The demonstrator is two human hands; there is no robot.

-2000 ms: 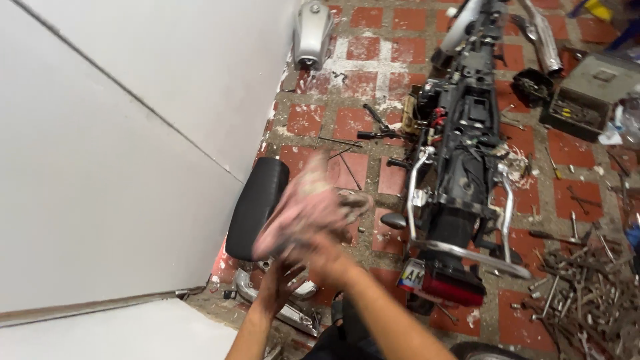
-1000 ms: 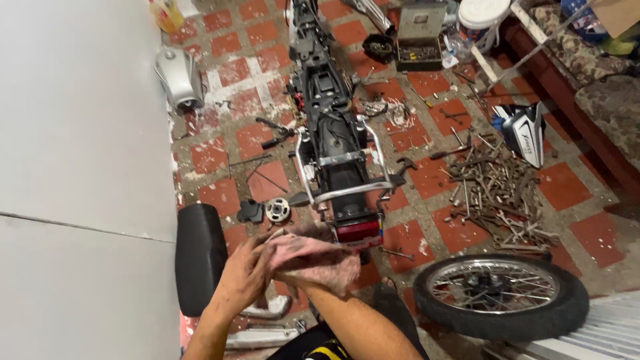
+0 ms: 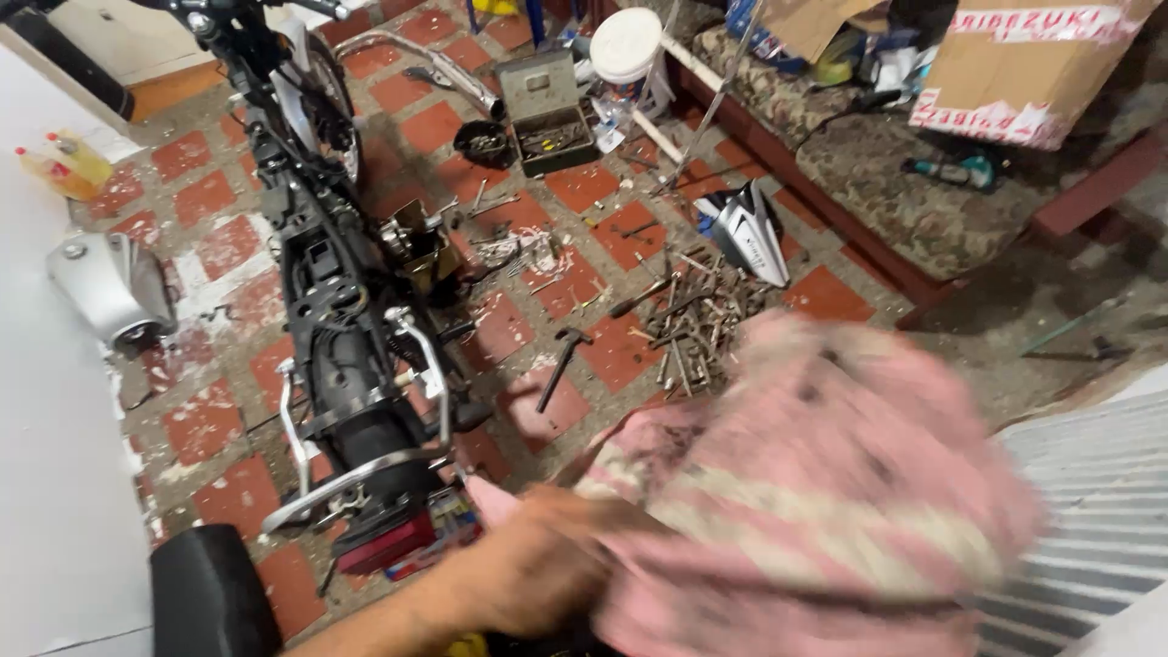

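Observation:
My left hand (image 3: pixel 561 561), blurred, grips a stained pink and cream cloth (image 3: pixel 821 456) at the bottom middle. The cloth spreads out to the right of the hand and is blurred too. My right hand does not show; the cloth may hide it. Beyond the left hand stands a partly stripped motorcycle (image 3: pixel 351 365) with a chrome grab rail (image 3: pixel 365 470) and a red tail light (image 3: pixel 383 545). A black motorcycle seat (image 3: pixel 212 593) is at the lower left.
A pile of wrenches (image 3: pixel 698 319) and a hammer (image 3: pixel 564 365) lie on the tiled floor. Farther off are a metal toolbox (image 3: pixel 552 151), a white-lidded bucket (image 3: pixel 626 46) and a silver side panel (image 3: pixel 748 233). A silver fuel tank (image 3: pixel 111 283) stands near the left wall.
The cloth, bunched between both hands a second ago, is now spread out toward the right. My right hand has gone from sight. The view has swung to the right.

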